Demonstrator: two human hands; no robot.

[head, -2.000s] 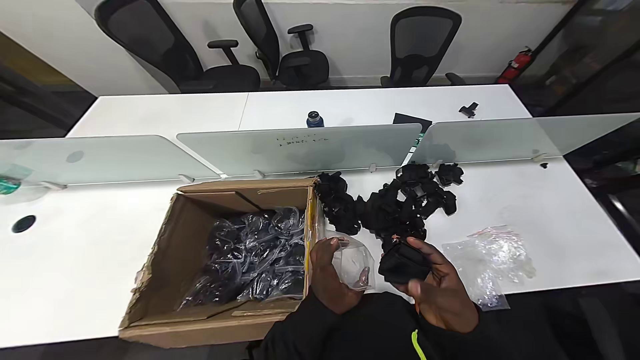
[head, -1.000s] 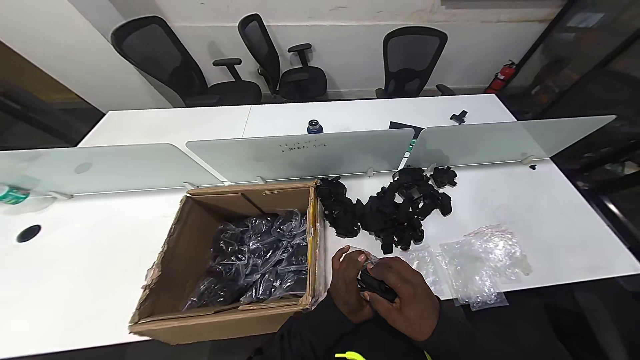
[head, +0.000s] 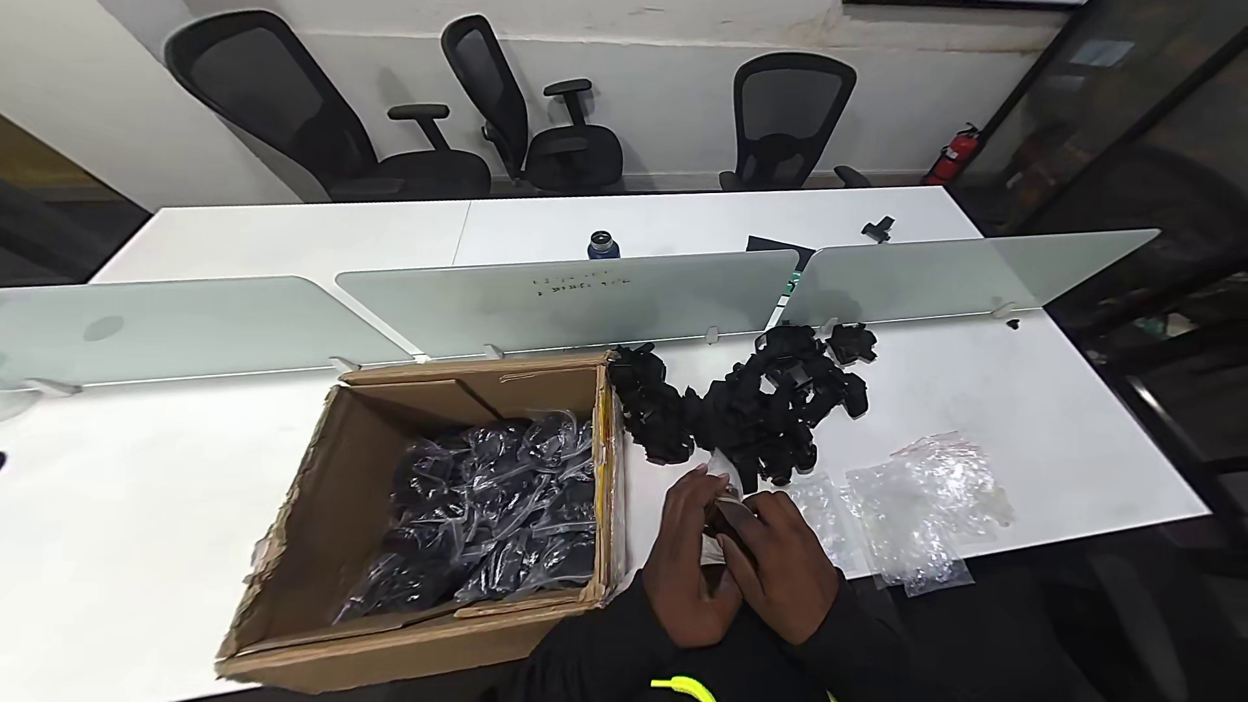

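Note:
My left hand [head: 687, 561] and my right hand [head: 785, 561] meet at the front edge of the white desk, both closed around a clear plastic bag [head: 723, 470]. A dark item shows partly between the fingers; its kind is hidden. Just beyond the hands lies a heap of black strapped items [head: 751, 409], whose exact kind I cannot tell. To the left stands an open cardboard box [head: 609, 487] holding several black items in clear bags [head: 497, 497]. Flat clear plastic bags [head: 926, 497] lie in a loose pile right of my right hand.
Frosted glass dividers [head: 575, 304] cross the desk [head: 1092, 429] behind the heap. Beyond them are a dark blue bottle [head: 604, 246], a small black item [head: 878, 230] and several black mesh chairs [head: 795, 107]. A red fire extinguisher [head: 954, 154] stands by the wall.
Two seconds ago my hands were apart, the left with a clear bag and the right with a black item. They have come together around the bag.

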